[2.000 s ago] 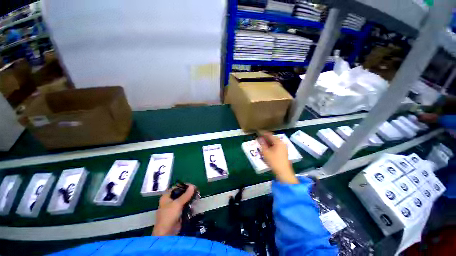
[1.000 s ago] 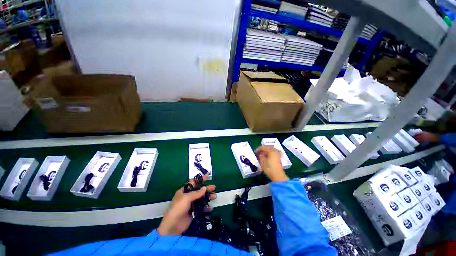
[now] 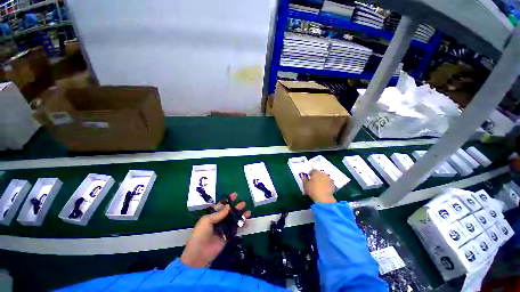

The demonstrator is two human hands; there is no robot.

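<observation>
My left hand (image 3: 208,235) is palm up in front of the belt and holds a bundle of black cables (image 3: 229,221). My right hand (image 3: 319,186) reaches over the belt with its fingertips in a white box tray (image 3: 297,166); a dark bit shows at the fingertips, but whether they grip it cannot be told. A tray (image 3: 260,183) left of it holds a black cable. More trays to the left also hold cables. Trays to the right, such as this one (image 3: 362,172), show no cable. A loose black cable pile (image 3: 268,259) lies between my arms.
A shiny bag of cables (image 3: 389,256) and stacked printed boxes (image 3: 463,228) are at the right. A slanting pale post (image 3: 425,128) rises beside the belt. An open brown carton (image 3: 108,128) and another carton (image 3: 313,118) stand beyond it. A person's sleeve shows at the far right.
The trays have moved left along the belt. The tray that was just left of my right hand, with its cable, has moved away from it. My left hand still holds cables.
</observation>
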